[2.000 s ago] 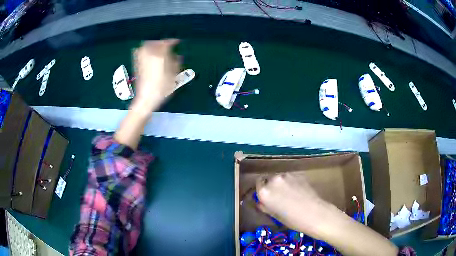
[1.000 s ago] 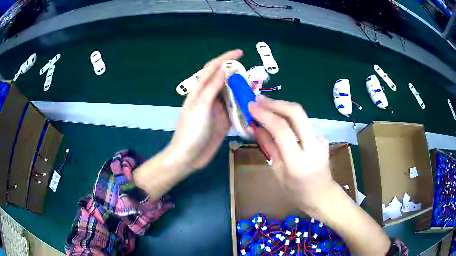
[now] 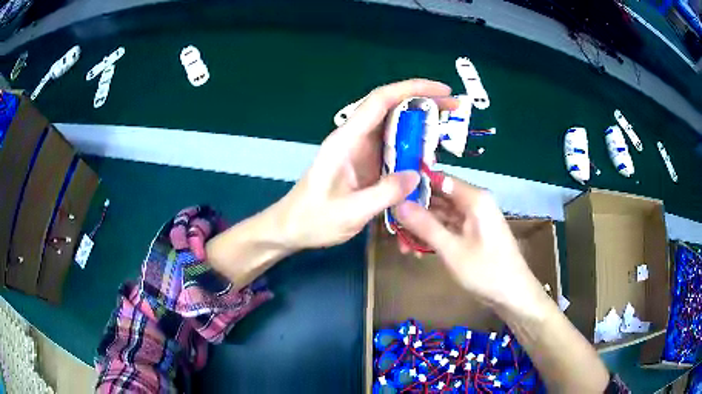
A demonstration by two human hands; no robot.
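Note:
A white oval plastic housing (image 3: 391, 146) is held upright above the metal rail, its open side facing me. A blue battery pack (image 3: 410, 142) lies lengthwise inside it. My left hand (image 3: 331, 181) wraps the housing from the left, its thumb on the lower part of the pack. My right hand (image 3: 469, 238) holds the lower end, fingers at the red leads (image 3: 428, 171) and a small white plug. An open brown carton (image 3: 431, 288) below holds many blue packs (image 3: 454, 358) with red wires and white plugs.
On the green belt (image 3: 269, 85) lie white housings with batteries (image 3: 576, 154) and flat white covers (image 3: 194, 66). A pale rail (image 3: 208, 146) crosses in front. Stacked cartons (image 3: 38, 208) stand left. A box with white scraps (image 3: 622, 262) and a carton of blue packs (image 3: 685, 308) stand right.
The blue pack, tilted at the housing earlier, now lies in it. The housing is more upright and further right in view. The left thumb has come onto the pack; the right hand has moved lower.

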